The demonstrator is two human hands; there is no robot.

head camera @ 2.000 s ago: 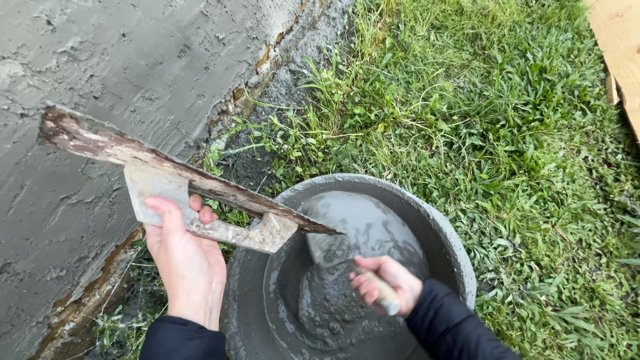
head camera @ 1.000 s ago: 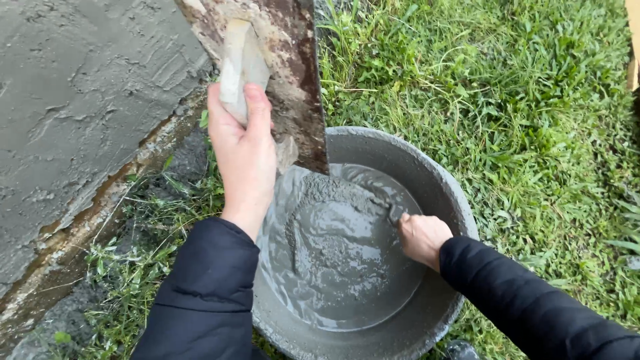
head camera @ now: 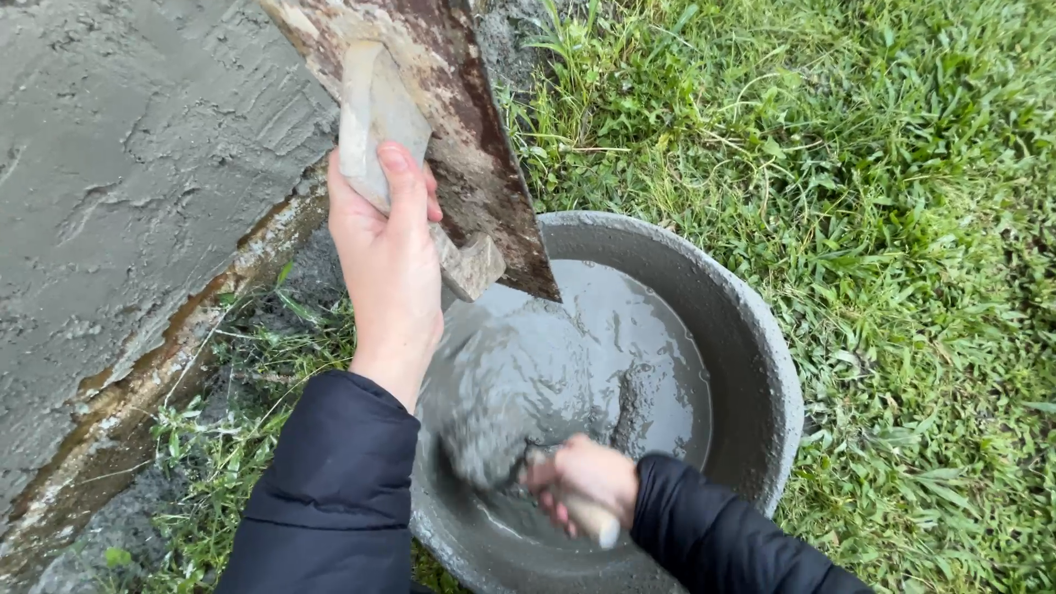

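Note:
My left hand point(head camera: 392, 239) grips the pale handle of a plastering float with a stained, mortar-crusted blade point(head camera: 487, 165), held tilted over the tub's upper left edge. Below it, my right hand point(head camera: 590, 483) is closed around the light handle of a trowel point(head camera: 592, 520); the trowel's blade is blurred and partly sunk in wet mortar point(head camera: 561, 355). The mortar lies in a round grey tub point(head camera: 755, 330), with a thicker ridge on its surface near my right hand.
At the left, a wall coated in wet grey mortar point(head camera: 124, 165) ends in a rough brownish lower edge point(head camera: 190, 338). Weeds point(head camera: 239, 437) grow between that edge and the tub. Grass point(head camera: 907, 289) covers the ground at the right.
The float was nearly edge-on two seconds ago; now its handle side faces me. Since one second ago my right hand has moved from the tub's right side to its near part.

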